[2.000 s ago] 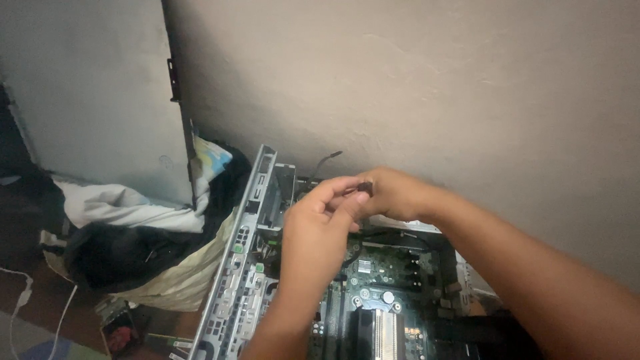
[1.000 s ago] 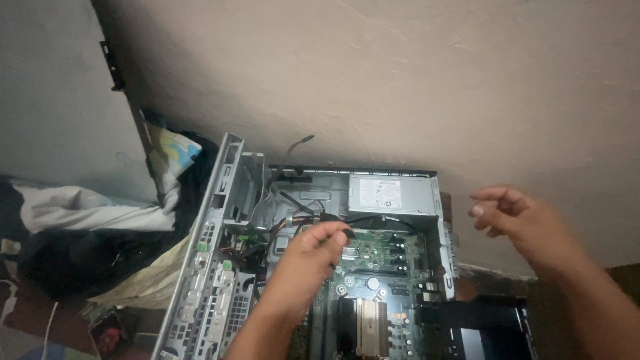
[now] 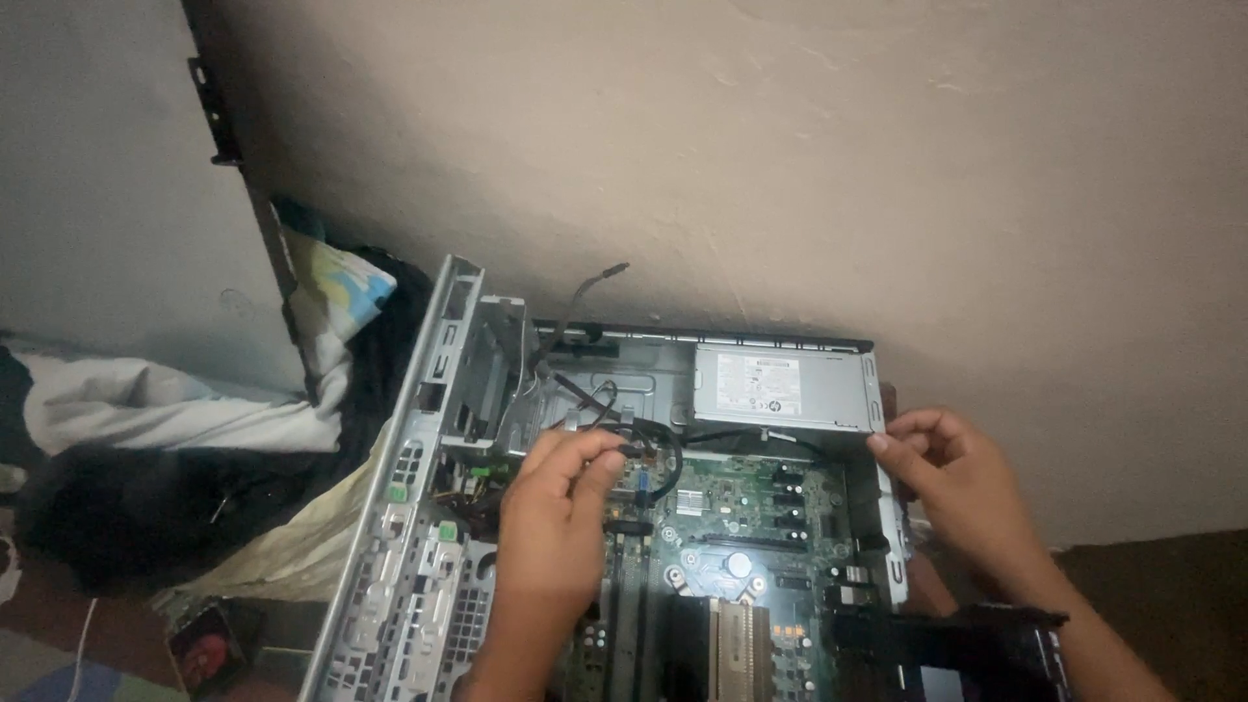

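A desktop computer's metal case (image 3: 868, 366) lies opened, showing its green motherboard (image 3: 721, 497). My left hand (image 3: 561, 517) pinches a black cable connector (image 3: 632, 450) between thumb and fingertips, above the board's upper left part. Black cables (image 3: 673, 458) loop beside that connector. My right hand (image 3: 951, 463) touches the case's right rim with thumb and fingers, next to the silver power supply (image 3: 780, 388); whether it grips the rim is unclear. A finned metal heatsink (image 3: 739, 648) sits on the lower part of the board. Another loose cable (image 3: 585, 288) sticks up past the case's far edge.
Behind the case rises a plain wall (image 3: 780, 175). To the left, a large grey panel (image 3: 127, 195) leans over white cloth (image 3: 175, 400) and dark fabric (image 3: 117, 517). A black object (image 3: 975, 643) stands at the lower right, in front of my right forearm.
Two seconds ago my hands were together over the case. My right hand then moved away to the right and now touches the case's right rim. The left remains over the board with the connector.
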